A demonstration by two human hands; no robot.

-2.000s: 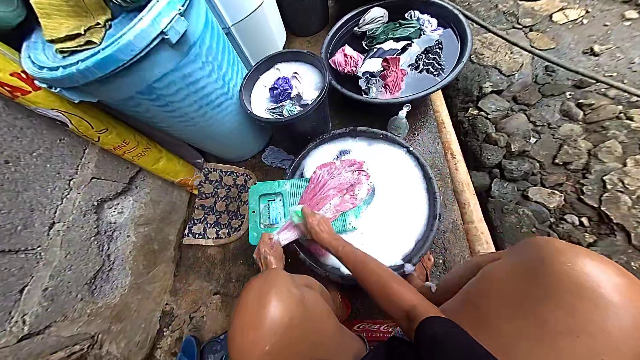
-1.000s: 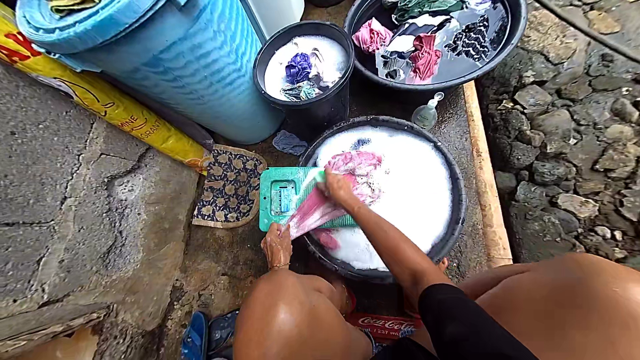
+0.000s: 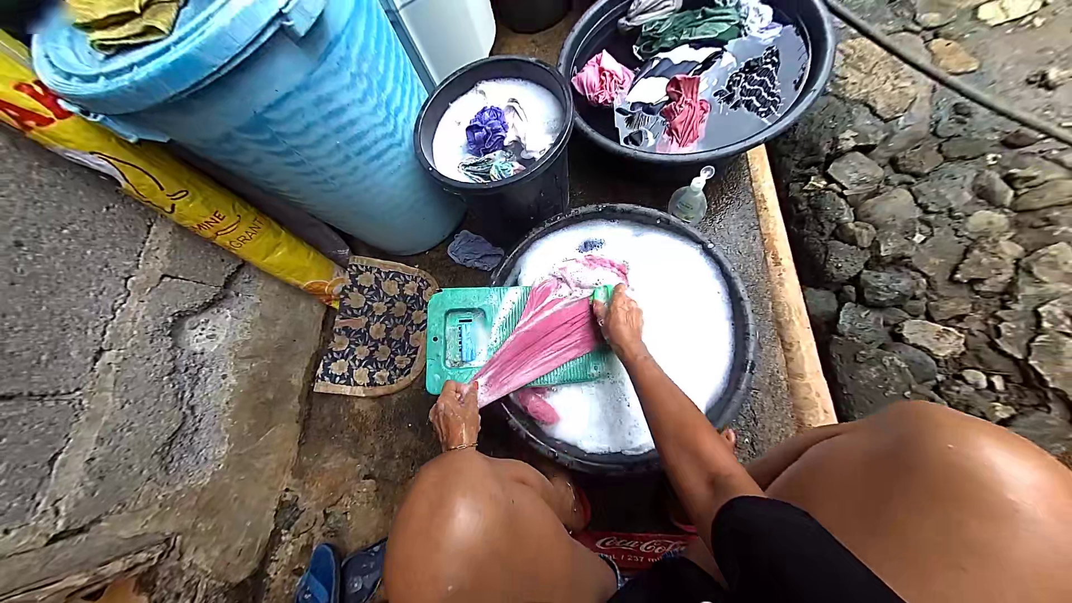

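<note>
A pink cloth point(image 3: 548, 339) lies stretched across a green plastic washboard point(image 3: 444, 339), which rests on the left side of a black basin point(image 3: 745, 360) full of white suds. My left hand point(image 3: 456, 416) grips the cloth's narrow end beside the washboard's lower left corner. Over the basin, my right hand point(image 3: 620, 322) is closed around a green object point(image 3: 603, 293), perhaps a brush or a soap bar, and is against the cloth's right part. More pink fabric floats in the suds above and below the board.
Behind stand a black bucket point(image 3: 536, 197) of sudsy clothes, a wide basin point(image 3: 578, 138) of soaking clothes and a light blue drum point(image 3: 327, 126). A clear bottle point(image 3: 688, 201) is near the basin. A floral mat point(image 3: 377, 327) lies left; rocks point(image 3: 930, 335) lie right.
My right hand has moved right along the cloth, away from my left hand, with the green object. The cloth is spread wider over the washboard than before. The view has shifted.
</note>
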